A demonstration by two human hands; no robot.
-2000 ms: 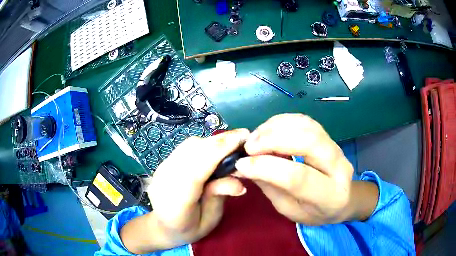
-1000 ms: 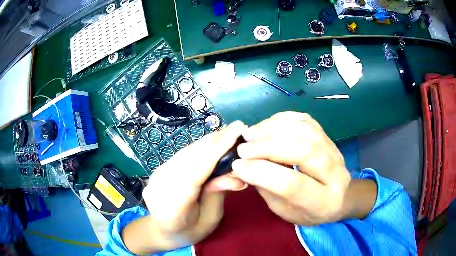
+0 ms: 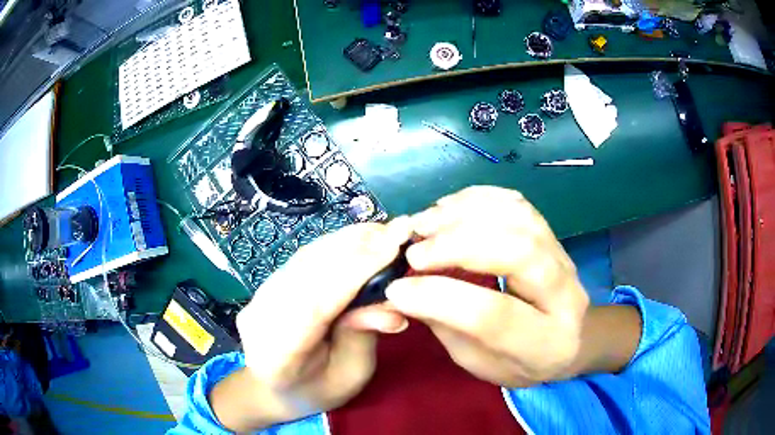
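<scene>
A small glossy black part (image 3: 380, 284) is held between my two hands at the lower middle of the view, in front of my dark red clothing. My left hand (image 3: 310, 310) is closed around its left side. My right hand (image 3: 501, 289) pinches its right end with thumb and fingertips. Most of the part is hidden by fingers, so its full shape cannot be told.
A clear component tray (image 3: 280, 246) bears a curved black bundle (image 3: 268, 174). Beyond my hands lie a blue probe (image 3: 461, 141), pale tweezers (image 3: 565, 162), round watch heads (image 3: 483, 116) and white paper (image 3: 591, 110). A blue unit (image 3: 127, 217) and a black-and-yellow device (image 3: 189, 327) are left.
Both hands have shifted slightly left, still on the black part. The fingertips of my right hand have moved a little along it.
</scene>
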